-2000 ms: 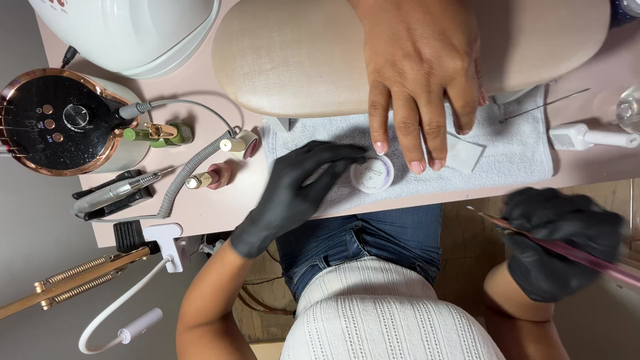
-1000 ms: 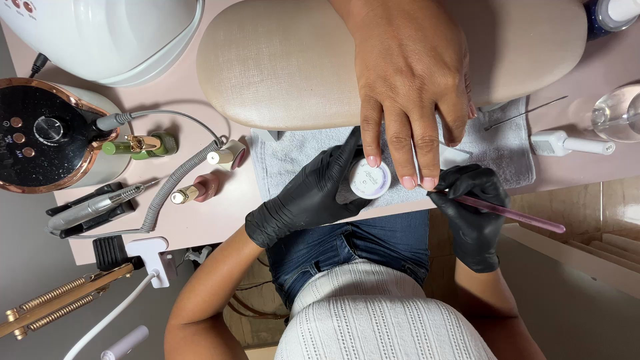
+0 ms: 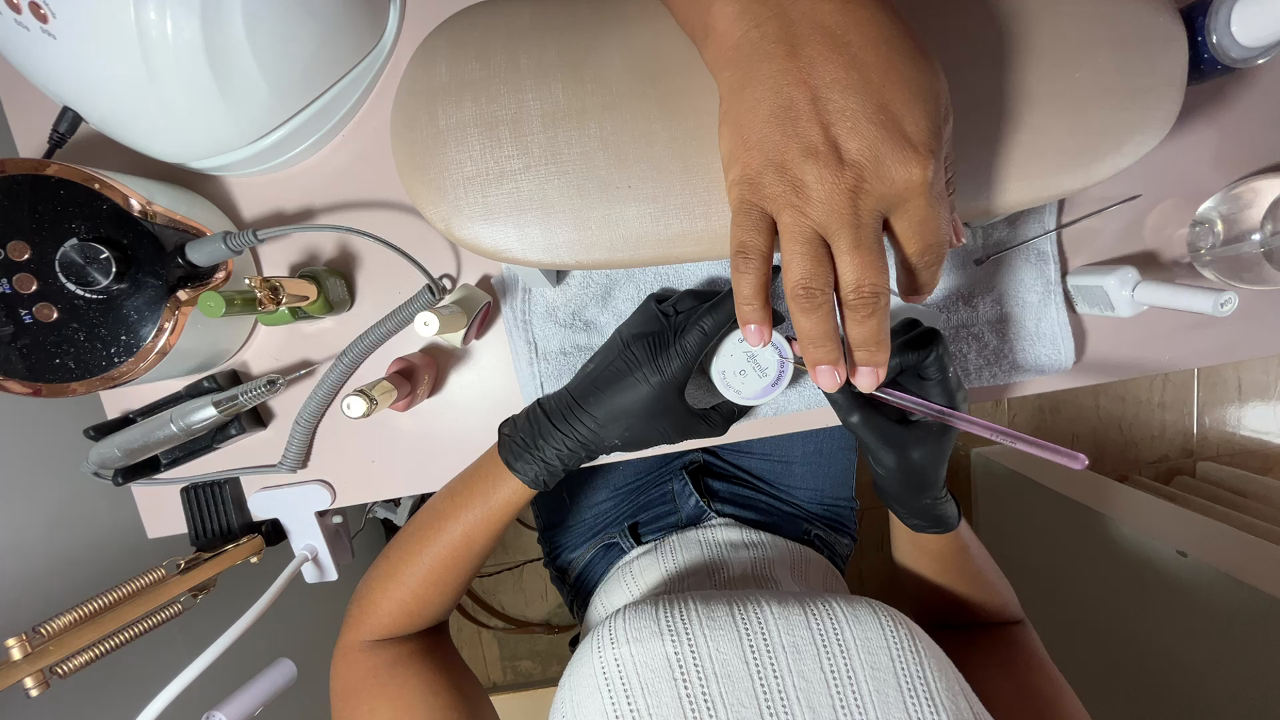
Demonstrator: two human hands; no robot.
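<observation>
My left hand, in a black glove, holds a small round jar with a white lid between thumb and fingers, over the towel's front edge. My right hand, gloved too, grips a thin brush with a pink handle; its fine tip points left toward the jar and another person's fingertips. That person's bare hand reaches down from the top across the padded armrest, one fingertip overlapping the jar lid in view. My right fingers are partly hidden beneath that hand.
A grey towel lies below the beige armrest. At left stand nail polish bottles, a nail drill handpiece with coiled cord, its control unit and a white lamp. A white bottle and glass bowl sit right.
My right hand has moved left with the brush, from beyond the towel to beside the other person's fingertips. My left hand now wraps around the side of the jar. The view has shifted somewhat.
</observation>
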